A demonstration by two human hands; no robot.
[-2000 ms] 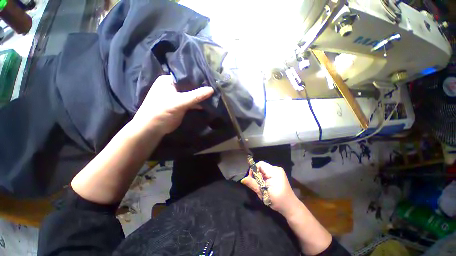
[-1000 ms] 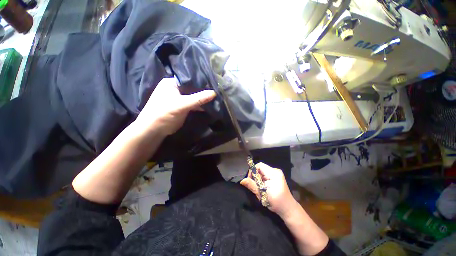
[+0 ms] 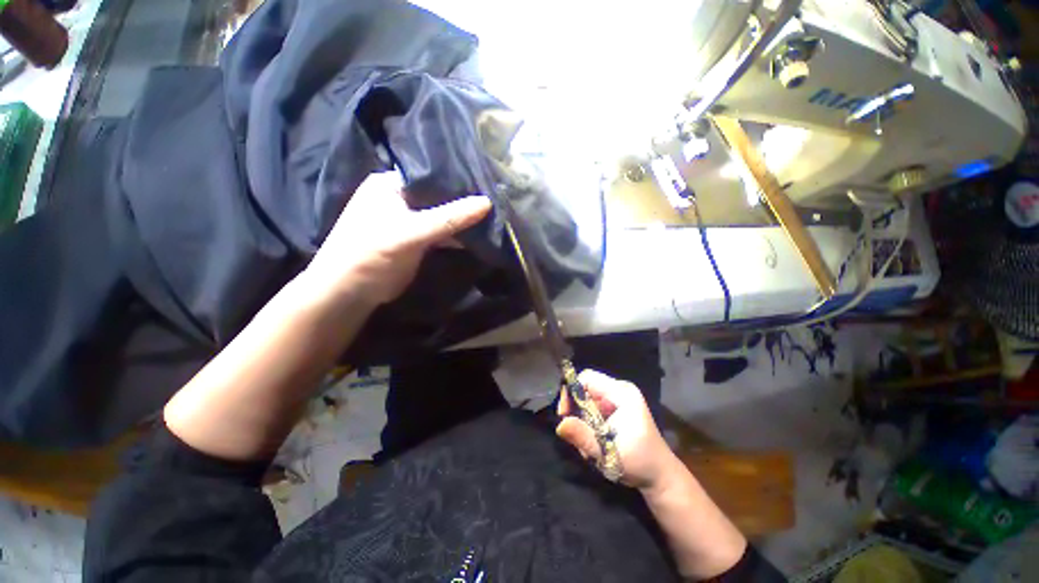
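Observation:
A dark navy-grey garment (image 3: 188, 194) lies heaped over the table left of the sewing machine, with folds hanging over the front edge. My left hand (image 3: 382, 239) grips its cloth, thumb pointing right along an edge. A small pale greyish patch (image 3: 497, 134) shows in the cloth. My right hand (image 3: 621, 430) holds the wrapped handles of long tailor's shears (image 3: 536, 290) below the table edge. The blades point up and left to the cloth edge by my left thumb; their tips are hard to make out against the cloth.
The white sewing machine (image 3: 911, 103) stands upper right, with a slanting wooden strip (image 3: 780, 211) beside it. A dark cord (image 3: 714, 268) crosses the machine bed (image 3: 661, 273). A green box (image 3: 16, 154) and a brown-red spool (image 3: 34, 32) are at far left. Strong lamp glare hides the bed's back.
My right hand and the shears' handles have shifted slightly, and the blades look a little wider near the pivot. My left hand stays at the same spot on the cloth.

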